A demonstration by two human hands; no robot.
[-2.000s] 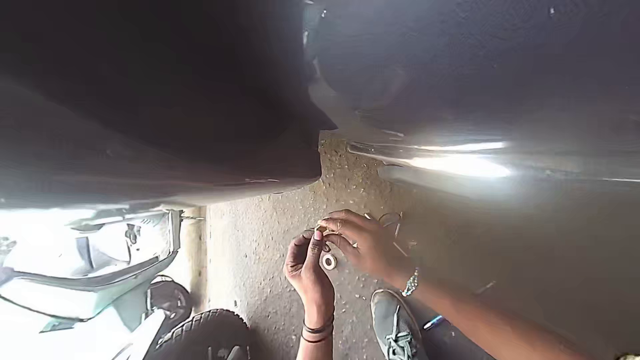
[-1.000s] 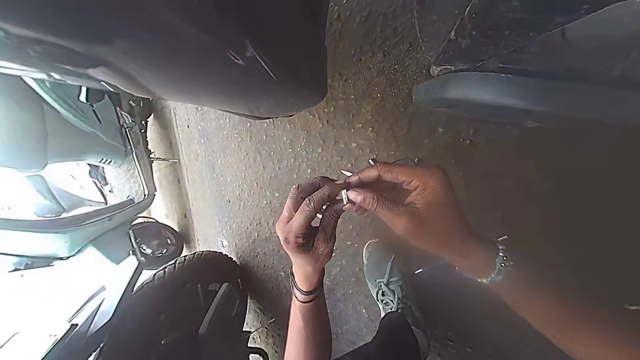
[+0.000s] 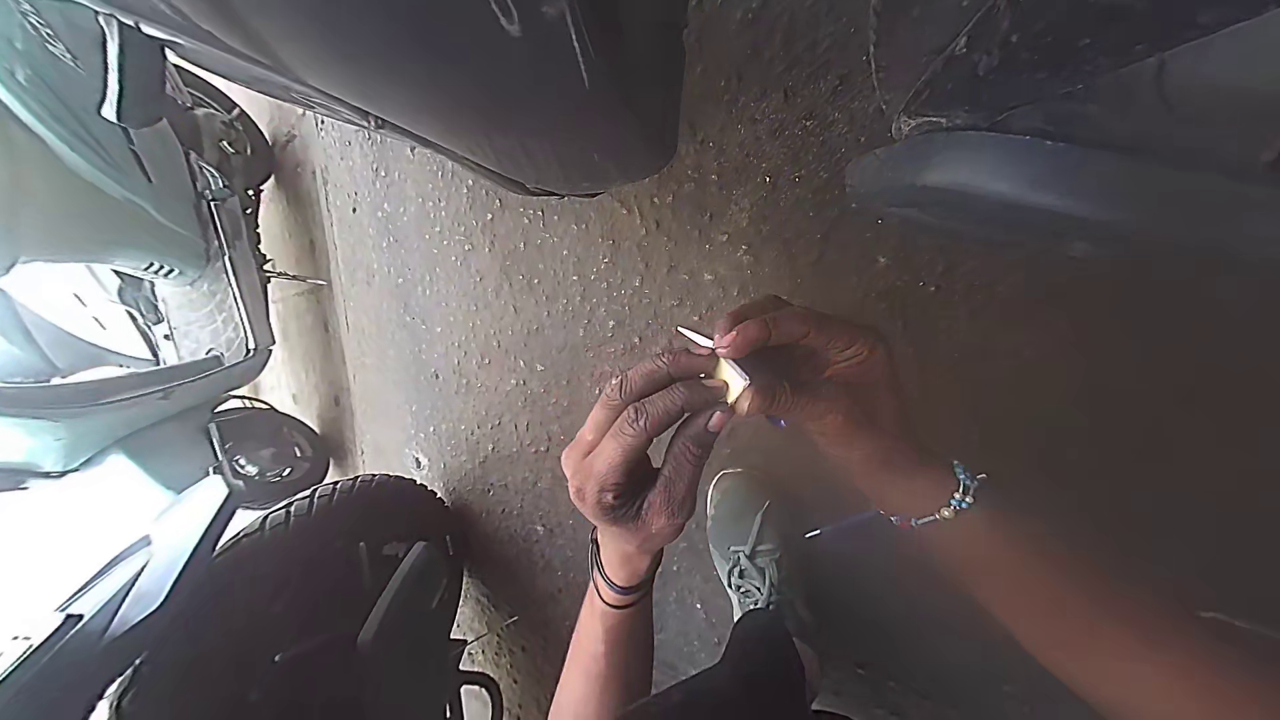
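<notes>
Between my two hands is a small flat piece (image 3: 732,380), pale yellow with a white edge; its kind is not clear. My left hand (image 3: 650,440) pinches it from the left with thumb and fingertips. From the right, my right hand (image 3: 815,375) grips its other side, and a thin white pointed strip (image 3: 695,337) sticks out past the fingertips. Whether strip and piece are joined cannot be told. My right palm and part of the piece are hidden by fingers.
Dark curved vehicle panels (image 3: 560,100) hang at the top, with a grey-blue one (image 3: 1000,185) at the right. A scooter (image 3: 110,250) and a black tyre (image 3: 330,600) stand at left. My shoe (image 3: 745,545) is on the rough ground, near a thin blue pen-like object (image 3: 845,525).
The view has shifted, showing less of the dark panels than two seconds ago. A white ring seen by my hands then is out of sight. The yellowish piece now shows between my fingertips.
</notes>
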